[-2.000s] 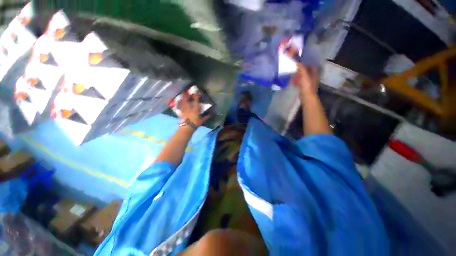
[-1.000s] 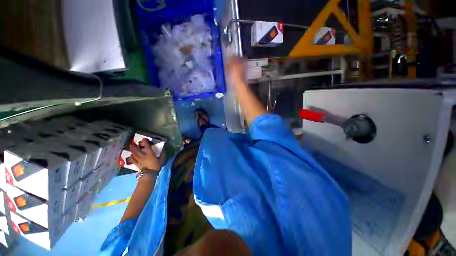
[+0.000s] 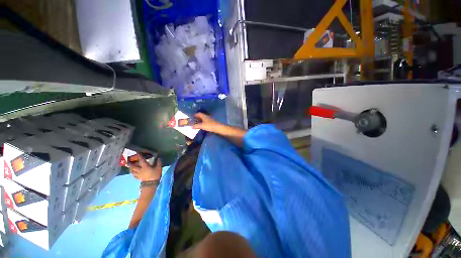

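My right hand (image 3: 204, 123) holds a white retail box (image 3: 184, 124) with a dark device picture and red corner, over the green bench top's near end. My left hand (image 3: 146, 170) is on another retail box (image 3: 132, 155) at the near end of the stack; its fingers cover part of the box. The stack of retail boxes (image 3: 73, 156) stands in tiers at the left, device pictures facing out at its left end. The two held boxes are apart.
A blue bin (image 3: 222, 55) of whitish scrap is ahead. The dark conveyor (image 3: 273, 43) lies right of it, with one retail box (image 3: 323, 39) behind a yellow triangular bracket (image 3: 328, 52). A pale machine panel (image 3: 404, 108) with a red-handled lever (image 3: 323, 112) is at right.
My right hand has come back from the conveyor edge toward the bench with a box. The box near the conveyor's metal edge is gone. My left hand stays by the stack.
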